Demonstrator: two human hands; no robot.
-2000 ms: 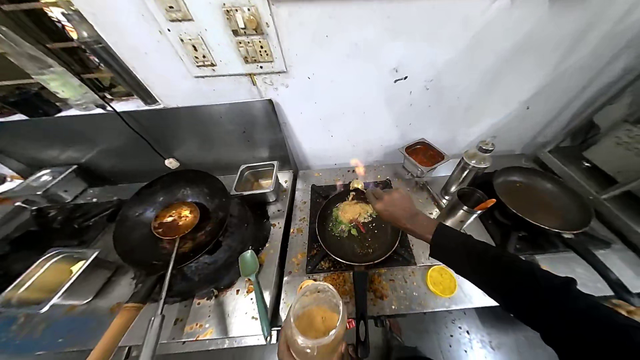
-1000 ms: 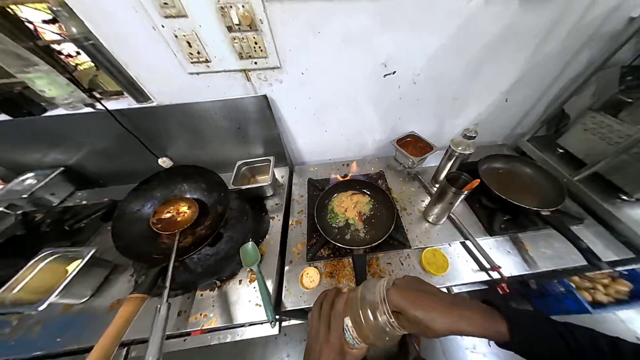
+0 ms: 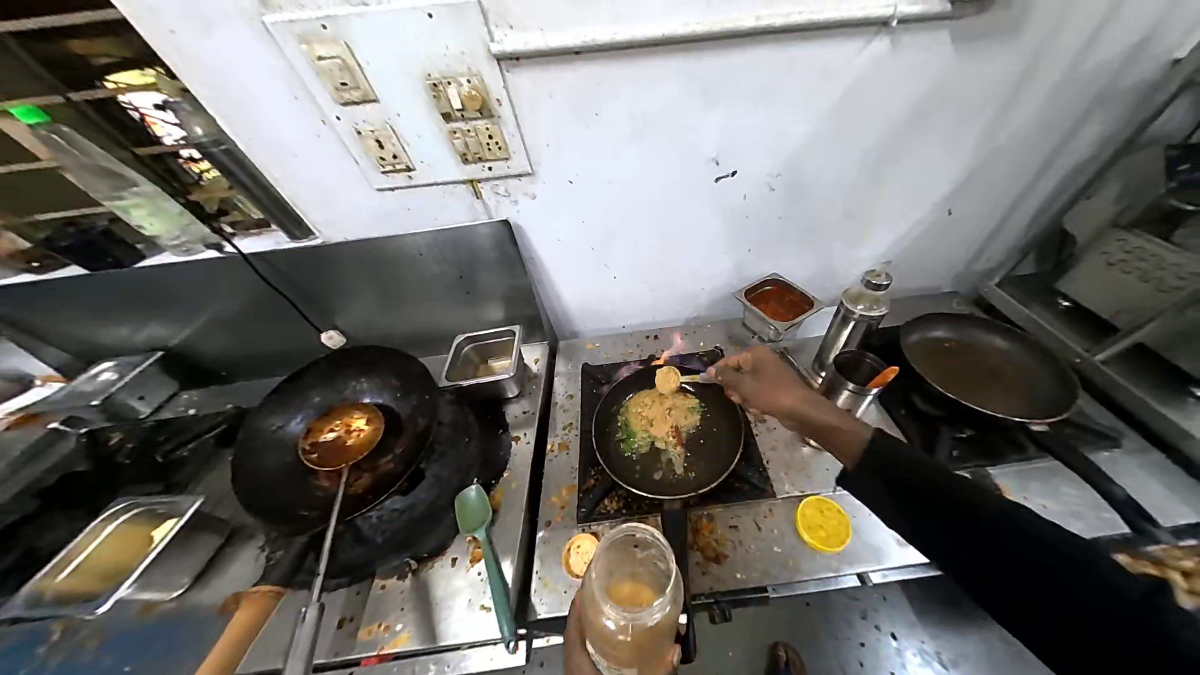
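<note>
My right hand point(image 3: 764, 380) grips the handle of a small spoon point(image 3: 667, 379) heaped with tan powder, above the far side of a black frying pan point(image 3: 714, 459). The pan rests on a gas burner, with chopped greens and tan powder point(image 3: 661, 420) in it. At the bottom of the view my left hand point(image 3: 579, 637) is wrapped around an open clear jar point(image 3: 630, 600) partly filled with similar powder. A yellow lid point(image 3: 823, 523) lies on the steel counter right of the pan. Flame shows behind the pan's far rim.
A wok point(image 3: 281, 394) with a ladle point(image 3: 342, 436) stands at left. A green spatula point(image 3: 474, 514) lies beside it. Behind the burner sit a steel container of red sauce point(image 3: 780, 300), a steel bottle point(image 3: 851, 319) and a steel cup point(image 3: 851, 380). Another frying pan point(image 3: 989, 366) is at right.
My right hand has moved from the jar to above the pan and now holds a spoonful of powder there. My left hand still holds the jar, now upright near the pan's handle.
</note>
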